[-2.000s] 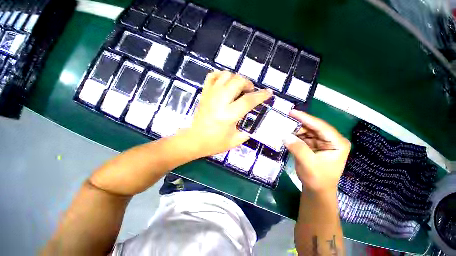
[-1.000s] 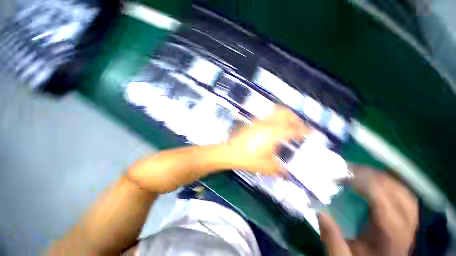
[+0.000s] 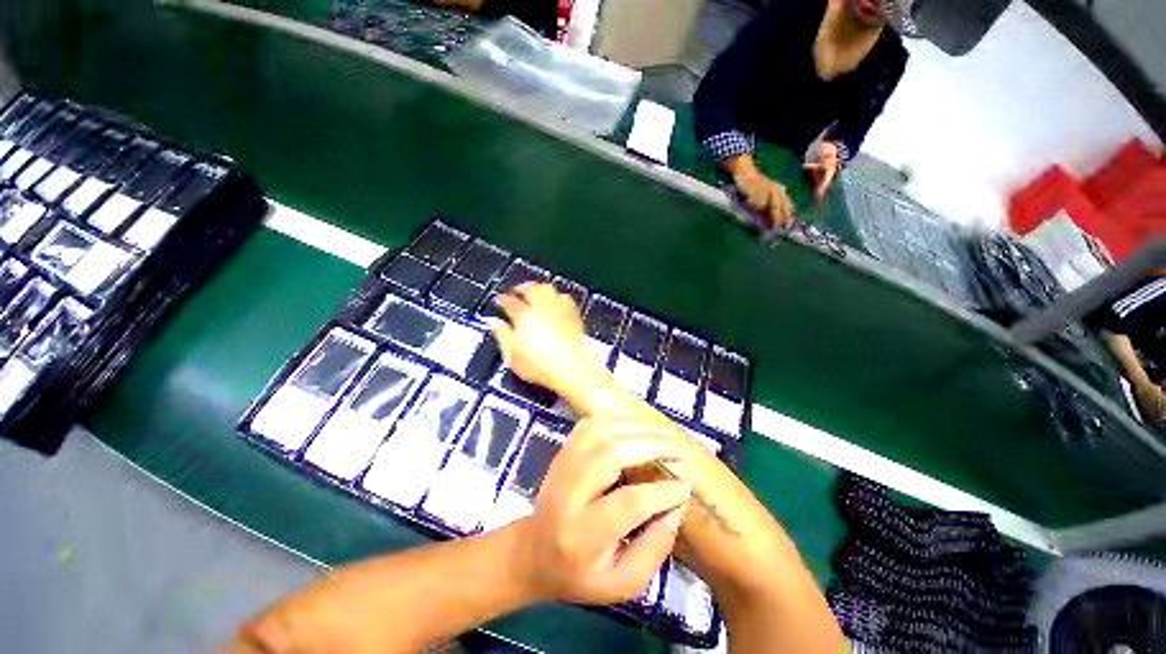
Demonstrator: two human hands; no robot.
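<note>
A black blister tray [image 3: 343, 470] lies on the bench, its pockets filled with front housings [image 3: 412, 438], dark in the upper part and pale in the lower. My right hand [image 3: 544, 335] reaches over the tray's middle, its fingertips at the upper row; whether it grips a housing is hidden. My left hand [image 3: 611, 514] is over the lower right of the tray, in front of my right forearm, with fingers curled together. Whether something small is between its fingers cannot be told.
Stacked trays [image 3: 143, 307] stand at the left. Wavy keypad stacks [image 3: 927, 575] lie at the right beside a fan [image 3: 1106, 620]. A raised divider [image 3: 691, 192] runs behind the tray. Beyond it are a person [image 3: 799, 96], plastic sheets [image 3: 544, 79] and red stools [image 3: 1087, 192].
The view has tilted up and shows the far side. My right hand has moved left and up over the tray, crossing beyond my left hand. The housing held between both hands is no longer seen there.
</note>
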